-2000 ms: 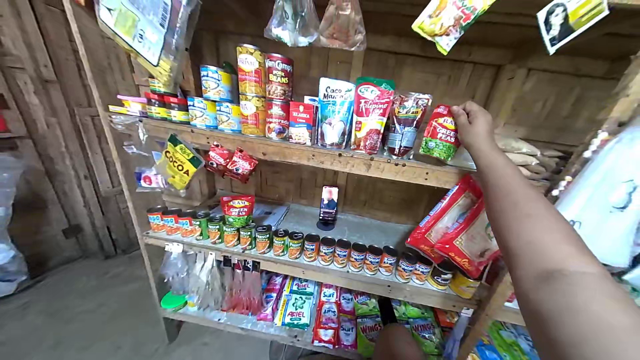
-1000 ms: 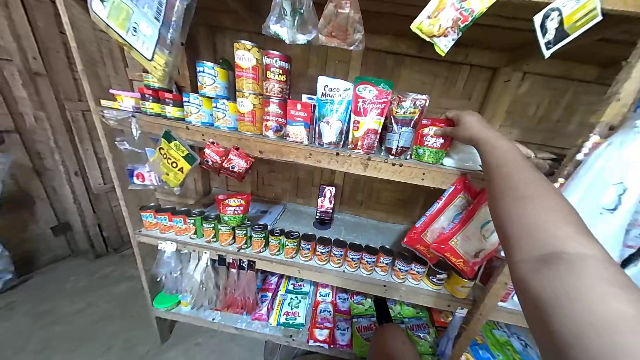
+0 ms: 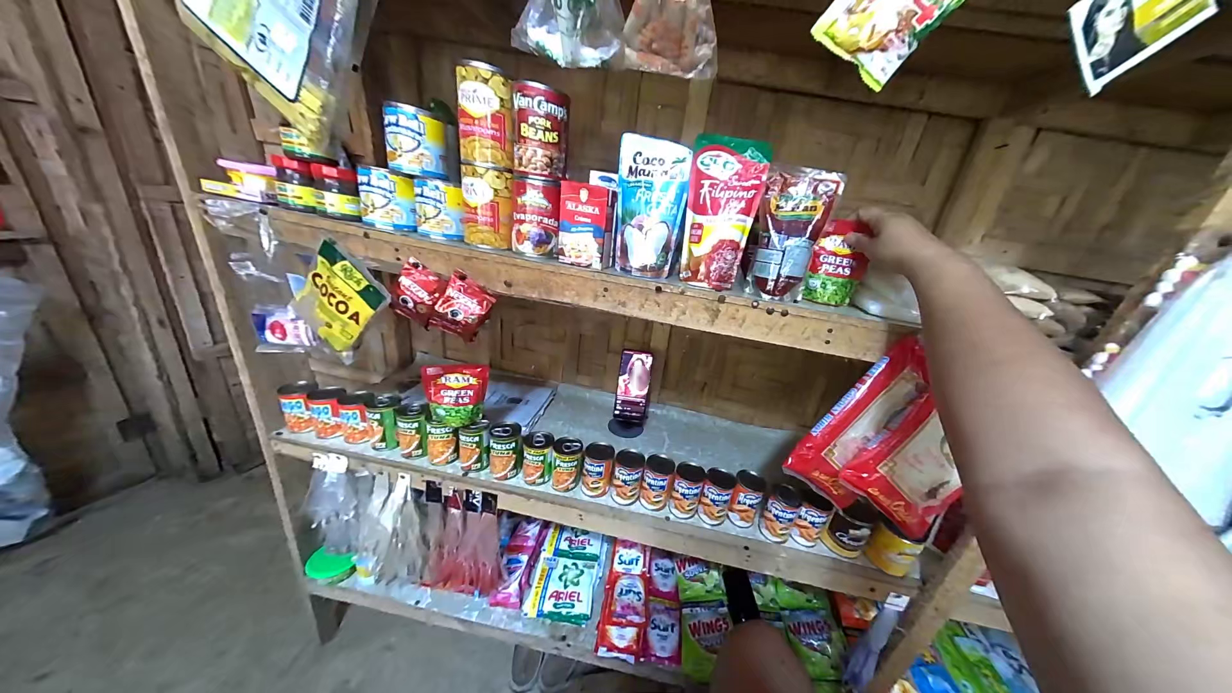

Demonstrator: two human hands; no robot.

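Observation:
My right hand (image 3: 890, 241) reaches in from the right and grips the upper right edge of a red and green pouch of green peas (image 3: 835, 265). The pouch stands upright on the upper shelf, right beside a dark red sauce pouch (image 3: 791, 236). The fingertips behind it are partly hidden. A rounded, skin-coloured shape (image 3: 760, 659) meets a black strip (image 3: 740, 595) at the bottom edge; whether it is my left hand cannot be told. Another green peas pouch (image 3: 455, 393) stands behind tuna cans (image 3: 441, 441) on the middle shelf.
Cans and pouches line the upper wooden shelf (image 3: 577, 289). Small cans (image 3: 657, 481) form a row along the middle shelf's front, near red noodle packs (image 3: 900, 448). Detergent packets (image 3: 568, 582) fill the lower shelf. Plastic bags (image 3: 669, 38) hang overhead.
The green peas pouch in my right hand has come down onto the upper shelf beside the sauce pouch; two seconds ago it was held slightly higher and tilted.

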